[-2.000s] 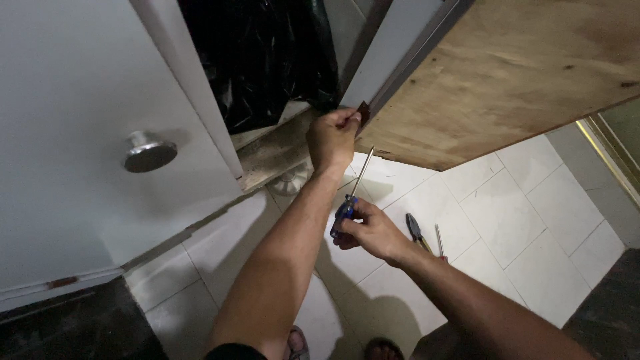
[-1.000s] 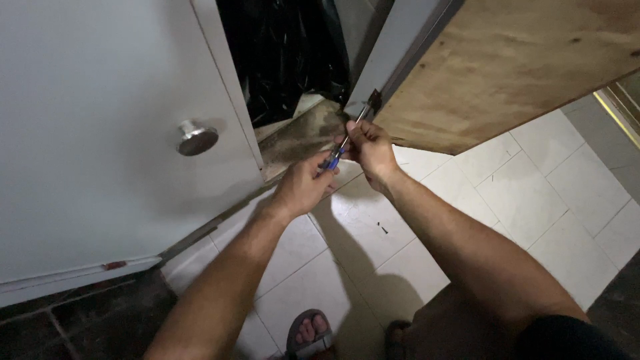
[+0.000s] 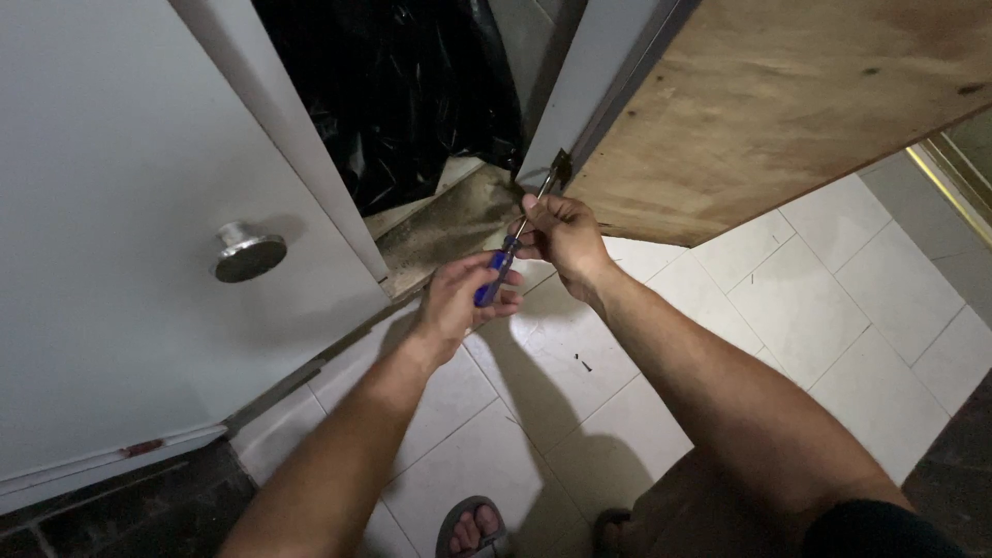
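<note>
My left hand (image 3: 461, 298) grips the blue handle of a screwdriver (image 3: 496, 271), which slants up to the right. My right hand (image 3: 562, 236) closes thumb and fingers around the metal shaft. The tip meets a dark metal hinge (image 3: 561, 167) at the lower edge of the cabinet's grey frame (image 3: 593, 101), beside the open wooden door (image 3: 744, 132). How the tip sits in the hinge is too small to tell.
A grey door (image 3: 139, 232) with a round metal knob (image 3: 249, 253) stands at the left. A black plastic bag (image 3: 403, 101) fills the cabinet opening. Small dark screws (image 3: 583, 363) lie on the white tiled floor (image 3: 457, 411), near my sandalled feet (image 3: 473, 531).
Two seconds ago my right hand held the screwdriver and my left hand was at the hinge. Now my left hand has the handle and my right hand the shaft.
</note>
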